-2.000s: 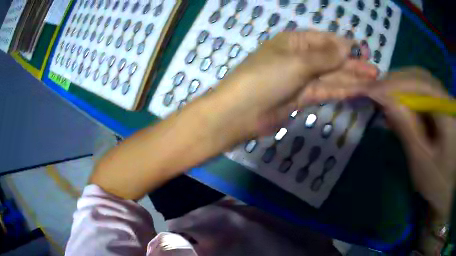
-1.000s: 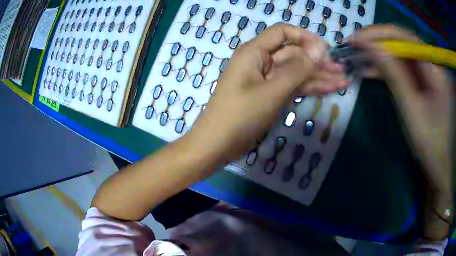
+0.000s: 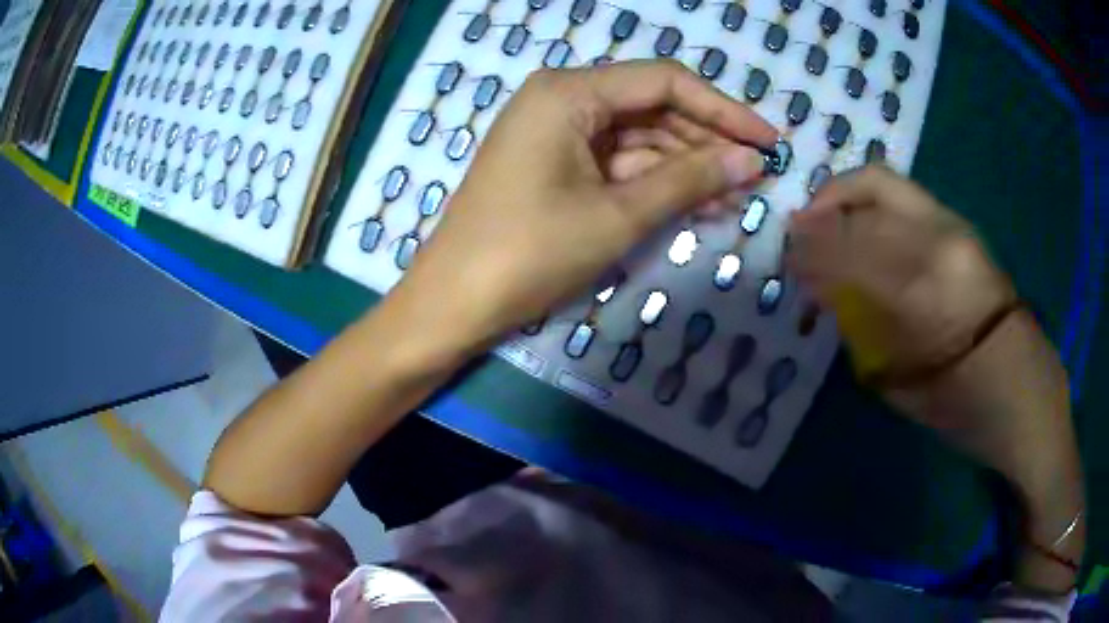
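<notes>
My left hand (image 3: 608,158) is above the white board in use (image 3: 730,456) and pinches a small dark octagonal piece (image 3: 776,156) between thumb and fingertips. My right hand (image 3: 912,262) is just right of it, blurred, fingers curled. Part of the yellow-handled tool (image 3: 863,331) shows under my right palm, in my right hand; its tip is hidden. The board bears rows of paired glossy pieces (image 3: 754,217); some flash white. My hands and left forearm cover part of the rows.
A second loaded board (image 3: 286,250) with a brown edge and a green label (image 3: 113,201) lies to the left. Stacked boards (image 3: 46,91) and a white paper slip (image 3: 107,34) are at the far left. Blue tape (image 3: 487,448) edges the dark green table.
My right hand has moved down and away from the piece at my left fingertips, and its yellow tool now points downward. My left hand still holds the piece. The view has shifted slightly.
</notes>
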